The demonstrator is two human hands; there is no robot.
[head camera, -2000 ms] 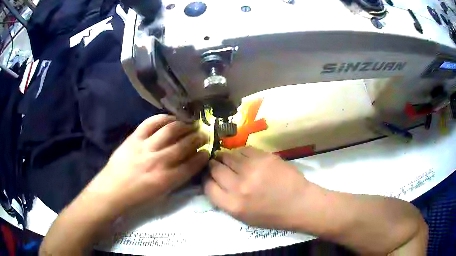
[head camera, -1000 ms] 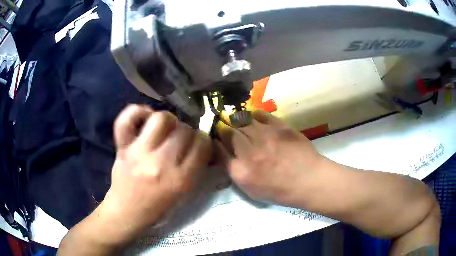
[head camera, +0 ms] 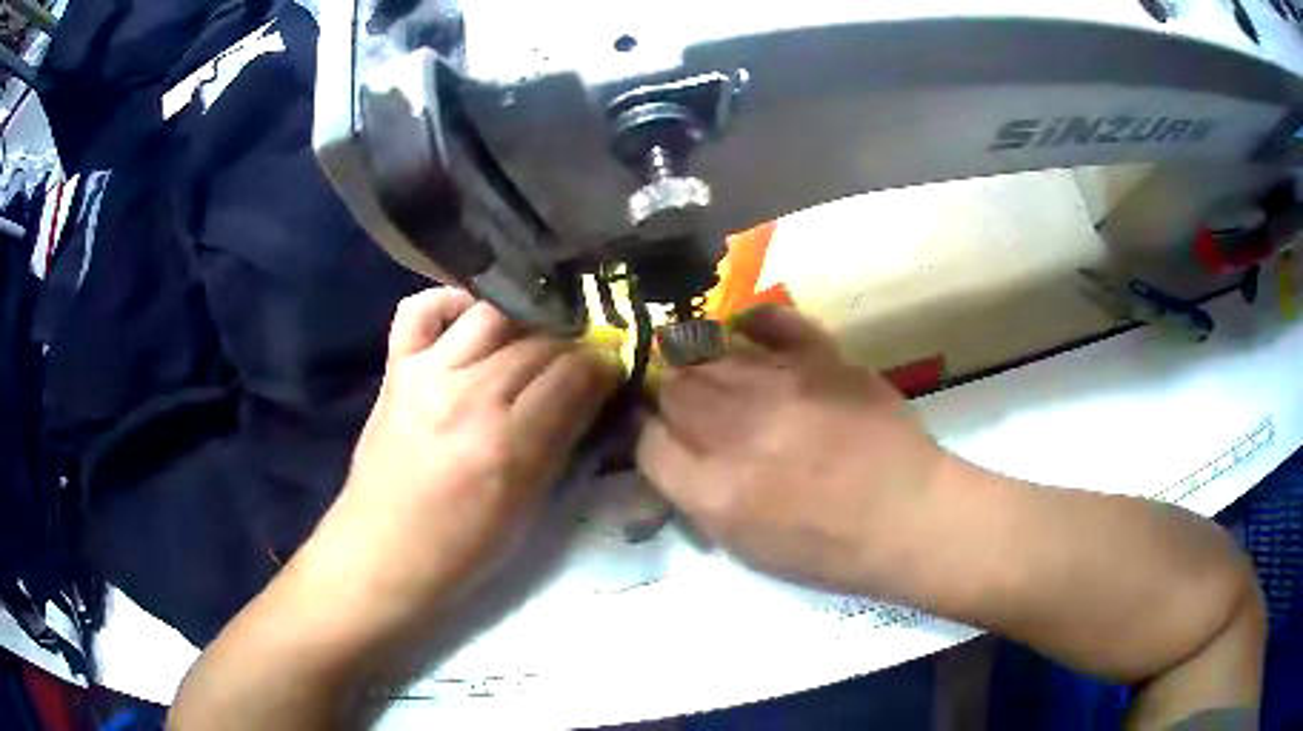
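A large dark garment lies left of the sewing machine head. A narrow dark edge of cloth runs up to the lit presser foot. My left hand is left of the foot with bent fingers, its fingertips at the dark cloth. My right hand is right of it, its fingers beside the knurled knob and its thumb side close to my left fingertips. The cloth between my hands is mostly hidden, and the fingertips are partly hidden too.
The white machine arm crosses above my right hand. Orange tape and a red strip are on the bed. Thread snips lie at right. The curved white table has printed markings.
The view has shifted since two seconds ago. My right hand has moved up beside the knurled knob. Since one second ago, my left hand's fingers have moved closer to the foot.
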